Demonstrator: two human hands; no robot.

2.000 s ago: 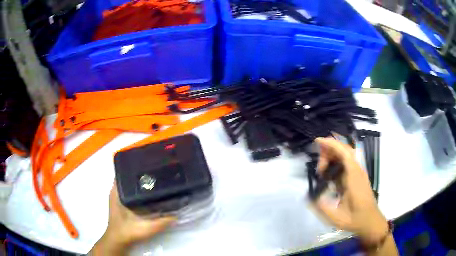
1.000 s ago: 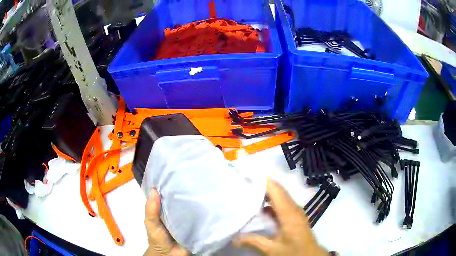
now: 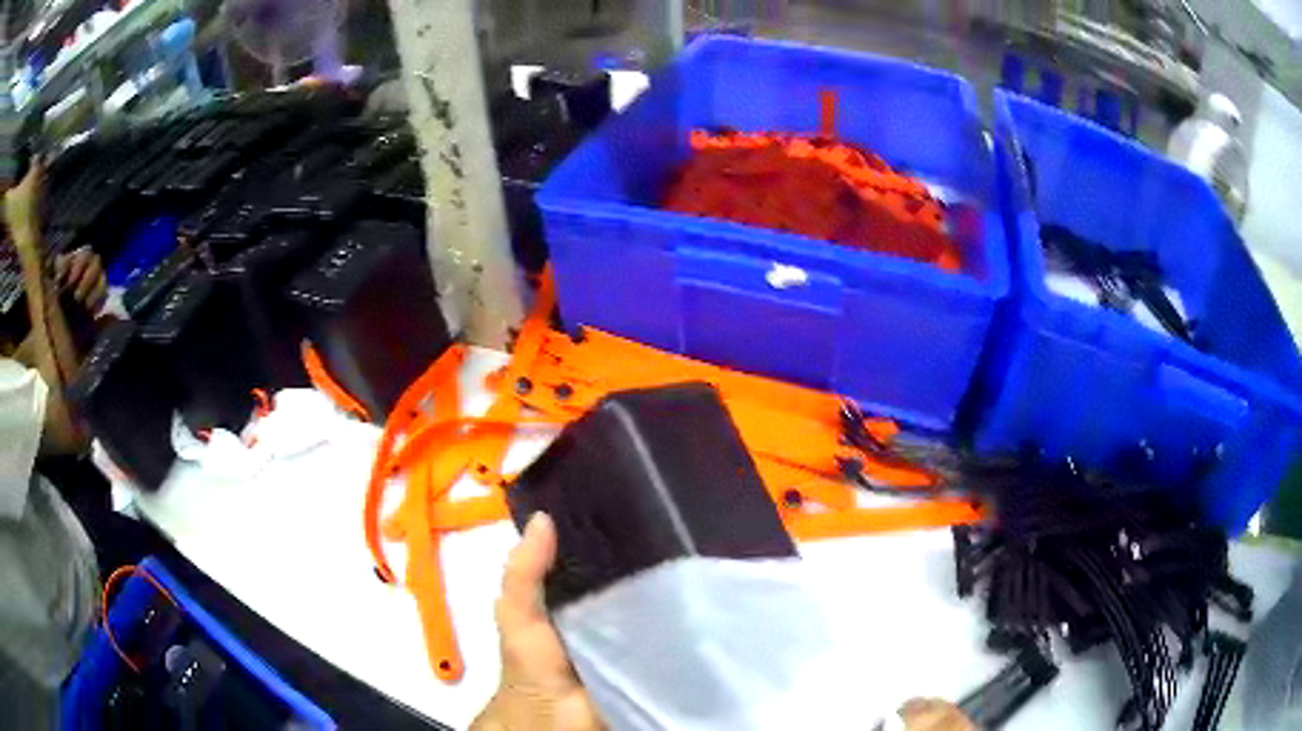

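A black power bank [image 3: 650, 479] is tilted in front of me, its far part bare and its near part inside a greyish-white sleeve [image 3: 685, 643]. My left hand [image 3: 536, 643] holds the unit at its left side, thumb up along the edge. My right hand [image 3: 935, 716] is cut off by the bottom edge, right of the sleeve; what its fingers do is hidden. Orange carry straps [image 3: 436, 571] lie behind and left of the unit. Black charging cables [image 3: 1099, 557] are heaped on the right.
A strap bin [image 3: 771, 307] and a cable bin [image 3: 1142, 393] stand at the back. A metal post [image 3: 460, 172] rises left of them. Waiting units [image 3: 364, 314] stand beyond it. A floor-side tote [image 3: 200, 643] is below the table edge. Another person's hand [image 3: 82, 276] shows far left.
The view has swung left, so bins and cables sit further right. The unit now shows more of its black body out of the sleeve. My right hand has dropped almost out of view.
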